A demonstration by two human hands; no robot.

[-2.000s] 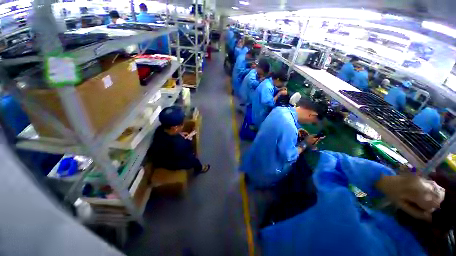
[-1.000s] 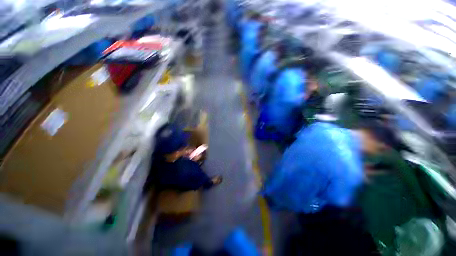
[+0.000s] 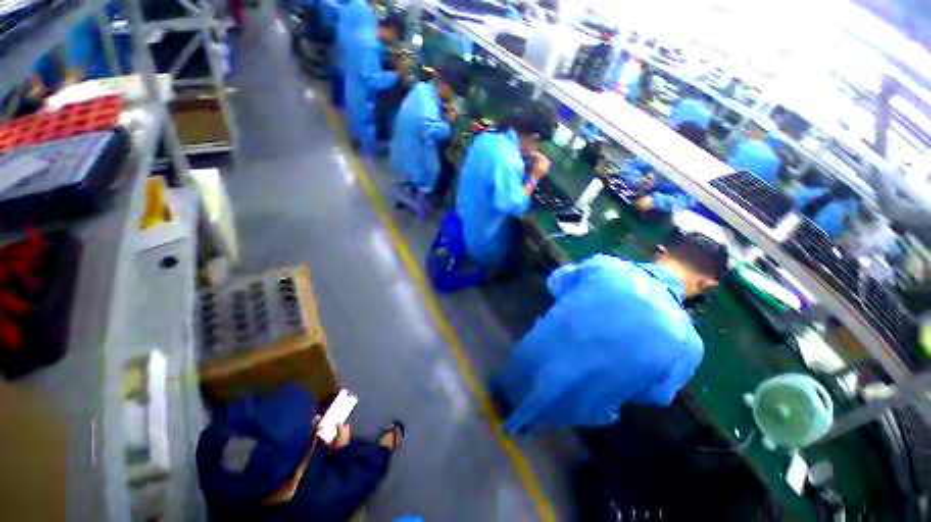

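Neither of my hands is in view. A small blue patch, too cut off to name, shows at the bottom edge. Nearest in front is a brown carton at the lower left, with a gridded tray of small dark parts on its top. Beside it a seated person in dark clothes and a dark blue cap holds a white phone-like slab. On the right, a worker in a blue smock leans over the green-matted bench.
Shelving on the left bears a red gridded tray and a black tray. A yellow line runs along the grey aisle. More workers in blue sit along the bench. A pale green fan-like round thing and black trays are on the right.
The view has swung rightward and down, and is sharper. The seated person now appears lower left. The tray on the carton, the green round thing and more bench show clearly.
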